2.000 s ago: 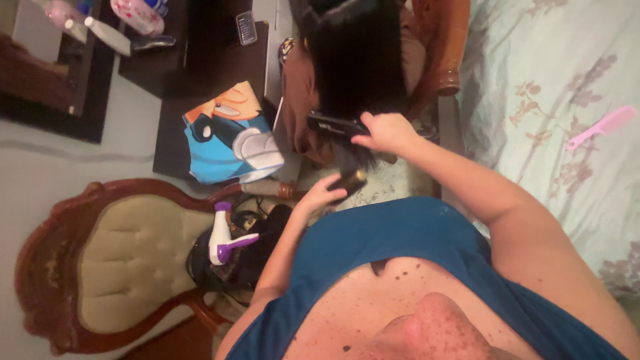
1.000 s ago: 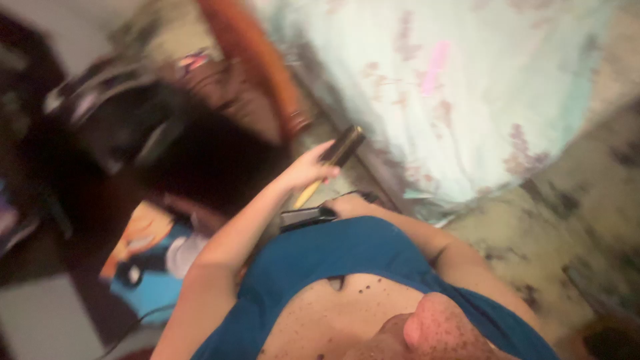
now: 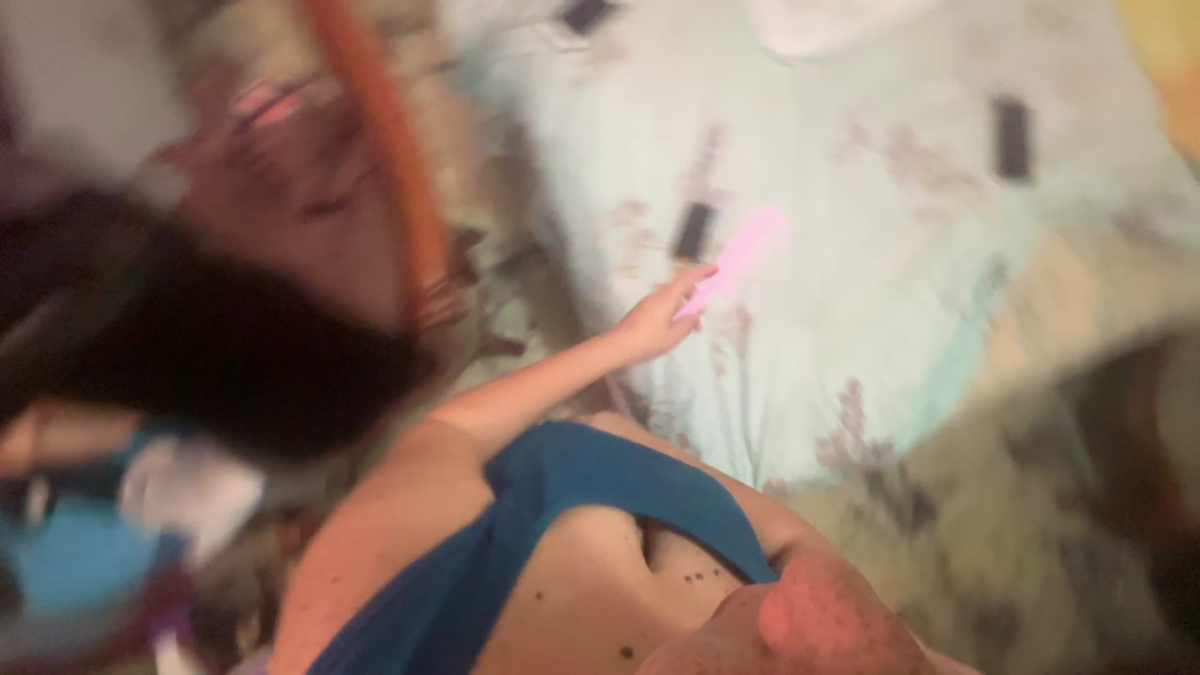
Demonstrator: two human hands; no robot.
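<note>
My left hand (image 3: 666, 319) reaches over the bed, with its fingers at the handle end of a pink comb (image 3: 745, 253). A dark brush head (image 3: 694, 232) shows just above the fingers, its yellowish handle end at the hand. Blur hides whether the fingers grip the comb, the brush or neither. My right arm runs along the front of my body, and its hand and anything in it are hidden. Long dark hair (image 3: 234, 347), heavily blurred, fills the left side beside the chair's wooden arm (image 3: 398, 141).
The bed has a pale floral cover (image 3: 862, 309). Dark small objects lie on it, one at the right (image 3: 1012, 139) and another at the top (image 3: 586, 14). A white item (image 3: 834, 19) is at the top edge. A blue printed cloth (image 3: 84, 553) is at lower left.
My left hand has moved from beside the hair to the pink comb on the bed. My right hand, seen earlier with a flat iron, is now out of sight. The view has swung toward the bed.
</note>
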